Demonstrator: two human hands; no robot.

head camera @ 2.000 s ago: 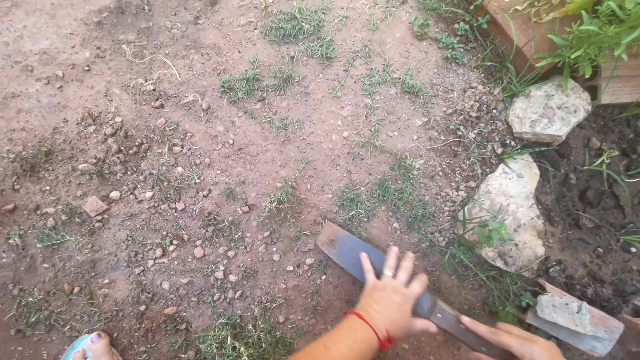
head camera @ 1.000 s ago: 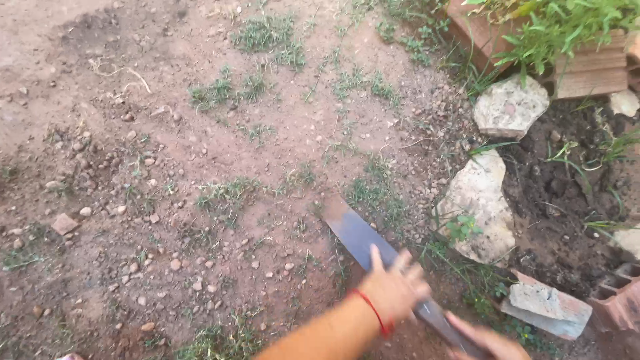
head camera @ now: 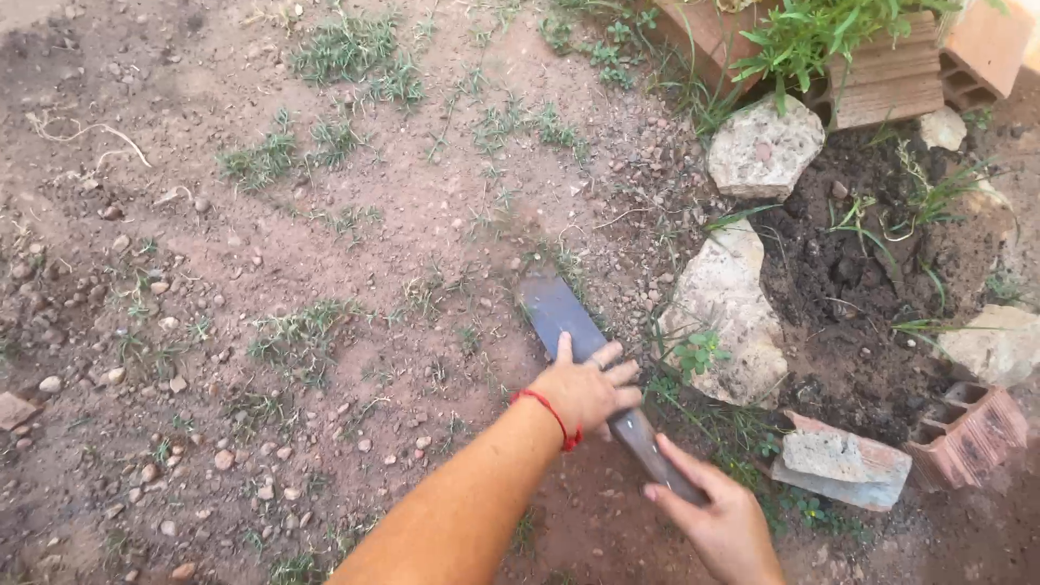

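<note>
A machete (head camera: 561, 313) with a broad dark blade and a brown handle lies low and slantwise over the soil. Its blunt end touches the ground beside small grass tufts (head camera: 569, 268). My left hand (head camera: 589, 386), with a red cord bracelet (head camera: 561, 418) at the wrist, bears on the blade near the handle, fingers spread over it; its thumb is mostly hidden. My right hand (head camera: 715, 504) grips the rear of the handle at the lower right. Loose dirt is blurred just past the blade's end.
Pale rocks (head camera: 727, 317), a broken masonry piece (head camera: 841, 459) and a hollow clay brick (head camera: 967, 435) border dark soil at the right. More hollow bricks (head camera: 886, 73) and a leafy plant (head camera: 812, 41) stand at the upper right. Pebbles and grass patches (head camera: 301, 333) dot the ground leftward.
The blade's end has shifted up along the ground, nearer the grass tufts beside the pale rocks, with both hands still on the machete. The view has shifted somewhat.
</note>
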